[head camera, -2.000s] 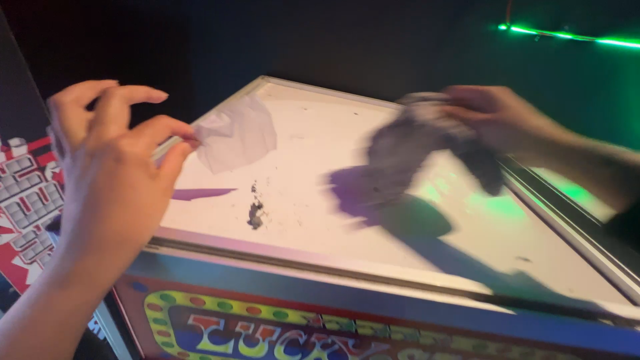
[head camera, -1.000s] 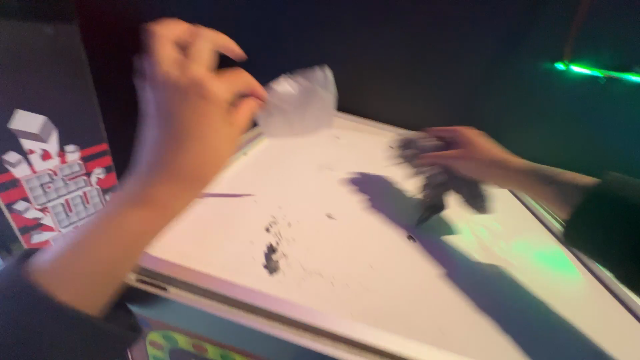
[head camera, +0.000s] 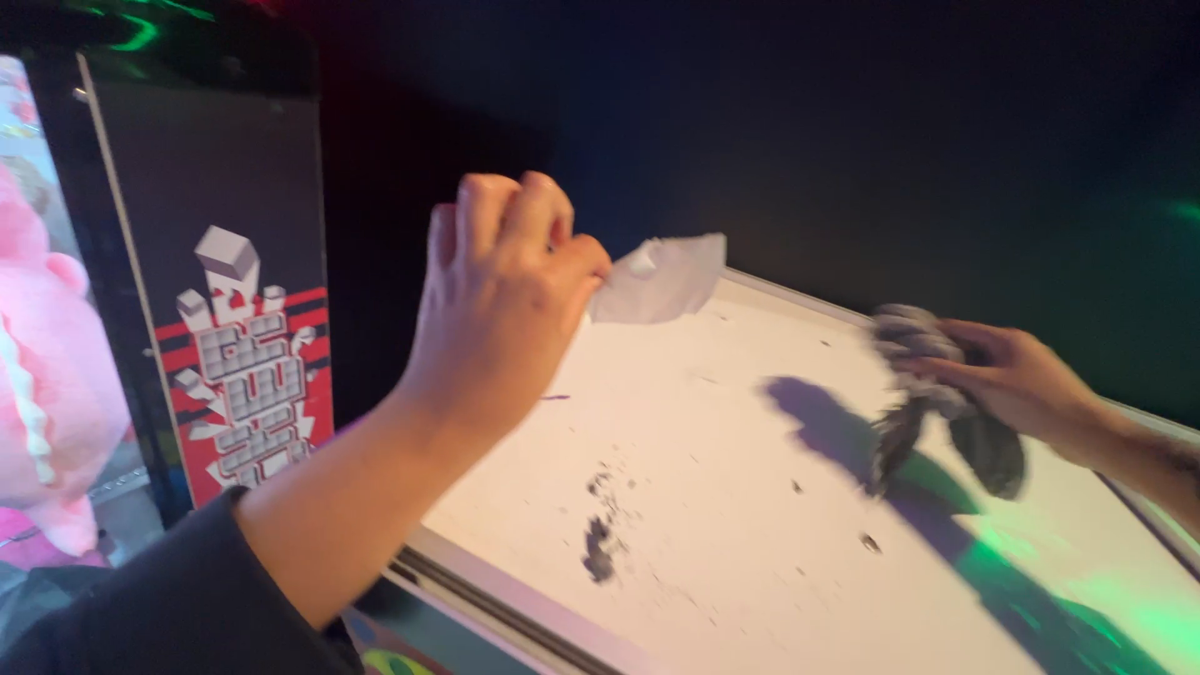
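My left hand (head camera: 511, 291), raised at the centre, pinches one edge of a thin, pale translucent sheet (head camera: 666, 279) between thumb and fingertips. The sheet hangs over the far left corner of a white machine top (head camera: 712, 441). At the right, my right hand (head camera: 1012, 375) grips a bunched grey cloth (head camera: 914, 347), slightly blurred, with loose ends hanging over the white surface and casting a shadow. A patch of dark grey dirt (head camera: 598, 548) lies on the surface between and below the hands, with small specks around it.
At the left stands a dark cabinet side with a red and grey block graphic (head camera: 253, 375). Beyond it, a pink plush toy (head camera: 56, 366) shows behind a clear panel. A raised metal edge (head camera: 506, 600) runs along the near side of the top. A dark wall stands behind.
The view has swung left, bringing more of the cabinet and the pink plush into sight. Both hands still hold the sheet and the cloth. The dark patch remains on the surface.
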